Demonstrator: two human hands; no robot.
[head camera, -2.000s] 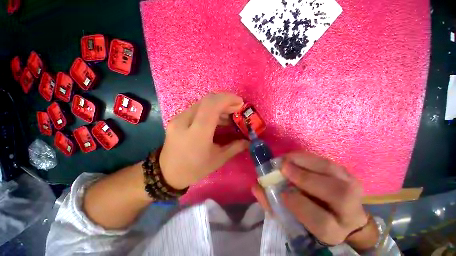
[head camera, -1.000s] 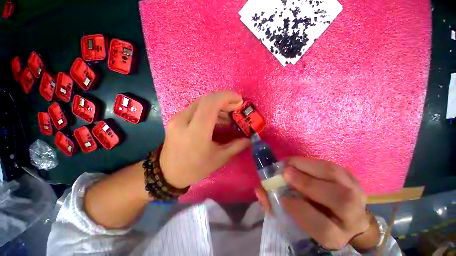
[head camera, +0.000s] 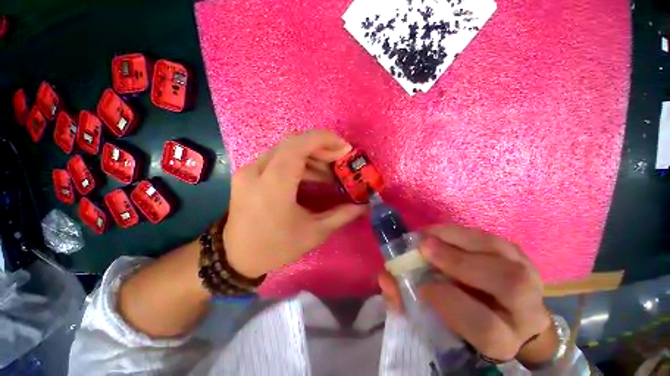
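Observation:
My left hand (head camera: 283, 198) holds a red plastic housing (head camera: 358, 175) between thumb and fingertips above the pink mat (head camera: 514, 147). The housing is open toward me, with a small dark-and-silver component and dark spots inside. My right hand (head camera: 481, 290) holds a clear dispensing syringe (head camera: 389, 228) with dark contents and a cream tape band. The syringe's tip is at the housing's lower right edge; whether it touches cannot be told. The rear of the barrel is blurred and partly hidden by my right hand.
Several red housings (head camera: 115, 112) lie on the dark green bench left of the mat. A crumpled clear film (head camera: 62, 230) lies below them. White paper with black specks (head camera: 420, 42) lies at the mat's far side. A wooden strip (head camera: 584, 284) is at the near right edge.
The housing and my left hand have shifted slightly left in view. The syringe tip has moved from over the housing's inside to its lower right edge.

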